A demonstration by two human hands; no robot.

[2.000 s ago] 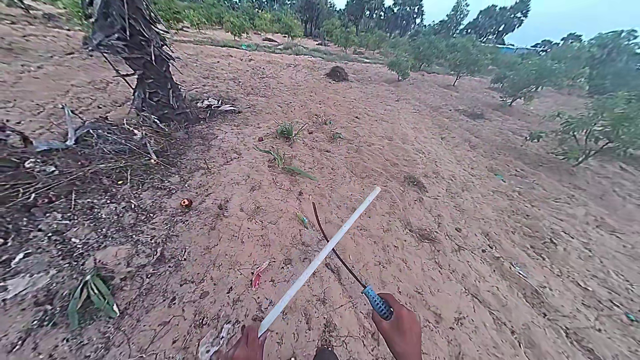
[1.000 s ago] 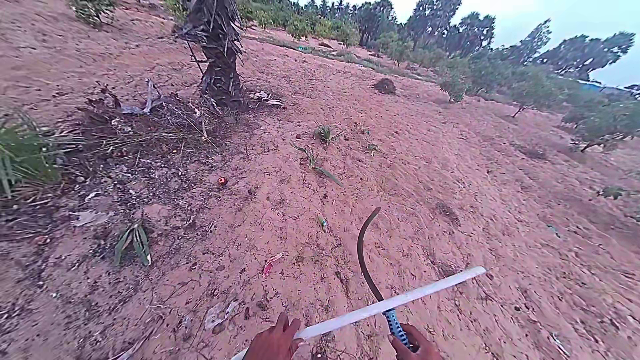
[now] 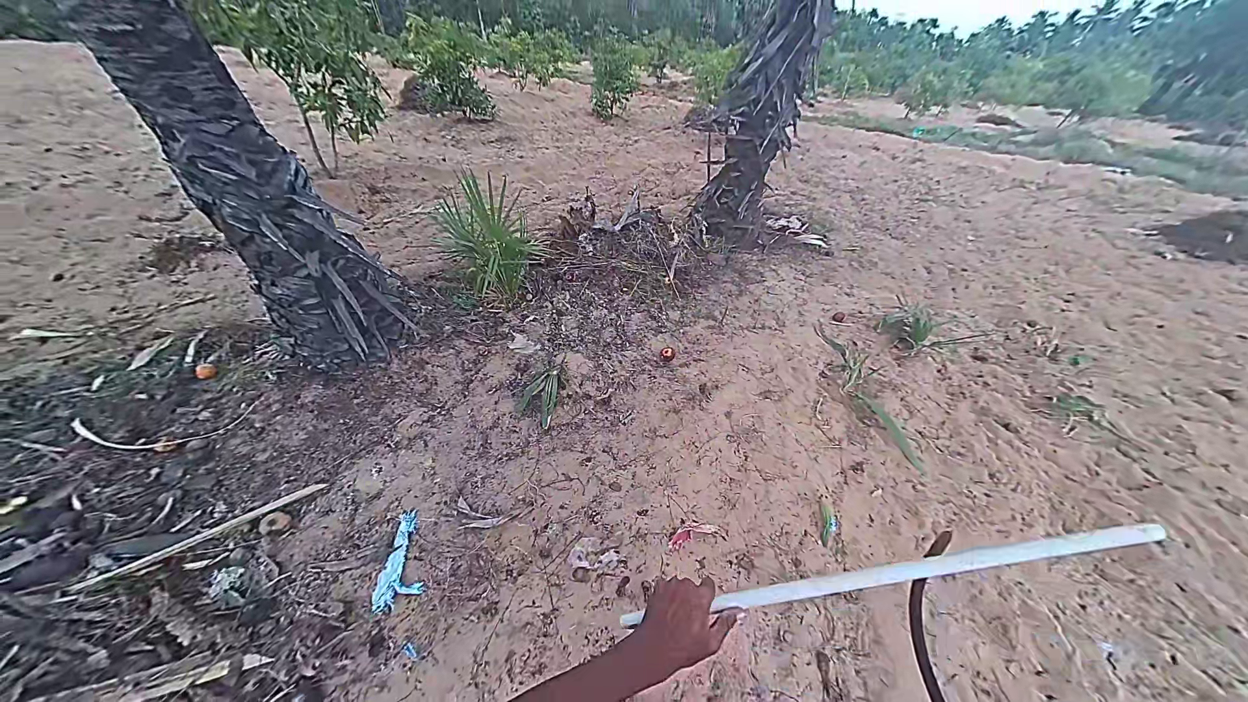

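Note:
My left hand is closed around a long pale stick near its left end, and the stick points to the right, tilted slightly upward. Under the stick's right part rises a thin dark curved blade, like a sickle's, whose tip shows just above the stick. Its handle lies below the frame edge, and my right hand is out of view too. Whether stick and blade touch, I cannot tell.
Two palm trunks stand on sandy ground, with a small palm plant between them. Dry leaves and sticks litter the left side, near a blue plastic scrap. A reddish fruit lies ahead.
The view has swung to the left. The stick has tilted down from its steep slant two seconds ago. My right hand and the blue handle, both visible before, have left the frame.

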